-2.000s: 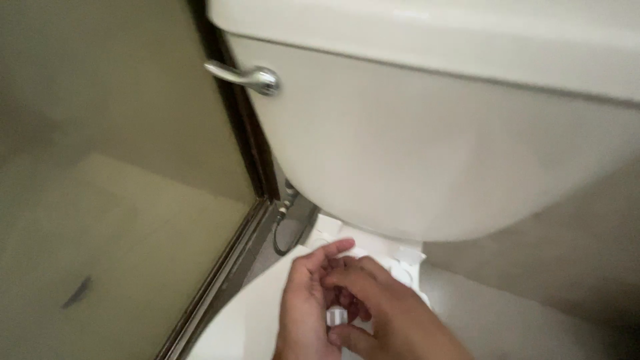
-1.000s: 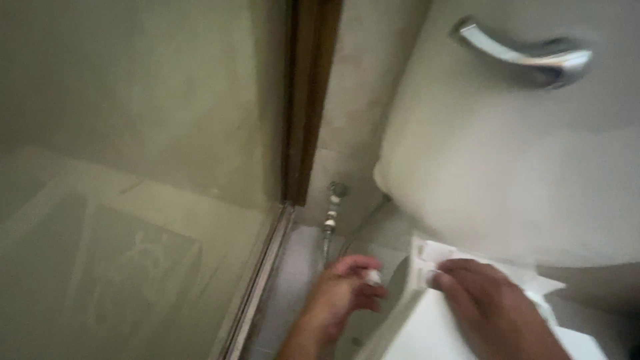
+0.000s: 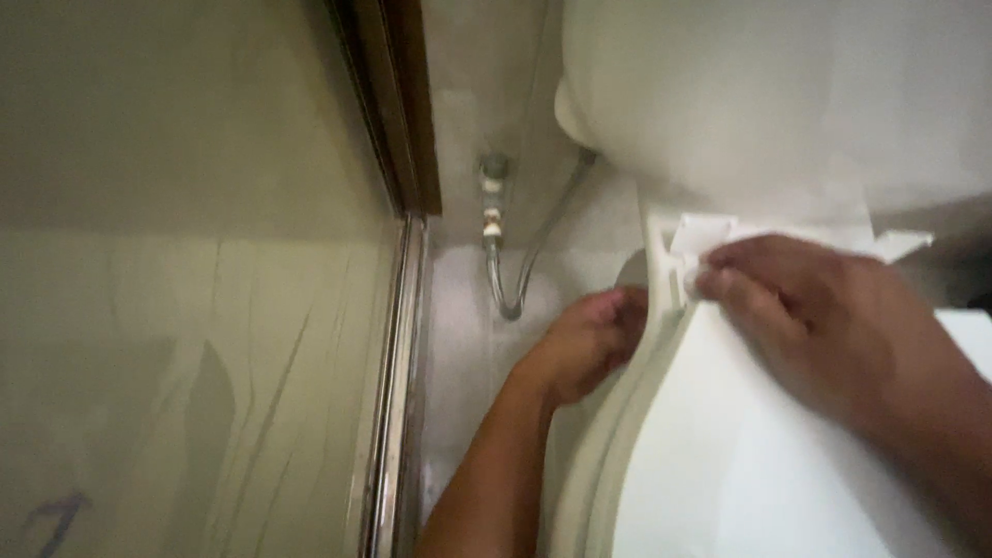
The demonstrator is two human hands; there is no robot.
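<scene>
My right hand point(image 3: 821, 318) pinches a small white bolt or knob at the left hinge mount of the white toilet seat lid point(image 3: 736, 449). Beside that hand stands a raised white hinge cover flap point(image 3: 701, 232), and a second white flap point(image 3: 903, 242) sticks out farther right. My left hand point(image 3: 597, 341) reaches under the rim of the toilet bowl point(image 3: 612, 442), just below the same mount. Its fingertips are hidden behind the rim, so what they hold or touch does not show.
Above is the toilet tank point(image 3: 759, 93). A shutoff valve point(image 3: 494, 174) on the wall feeds a looped supply hose point(image 3: 511, 310) left of the bowl. A glass shower panel point(image 3: 194, 310) with a metal track point(image 3: 391, 387) fills the left side.
My hands, together two seconds ago, are apart. The left hand, which held a small white piece beside the bowl, has gone under the rim. The view has swung to the left and down.
</scene>
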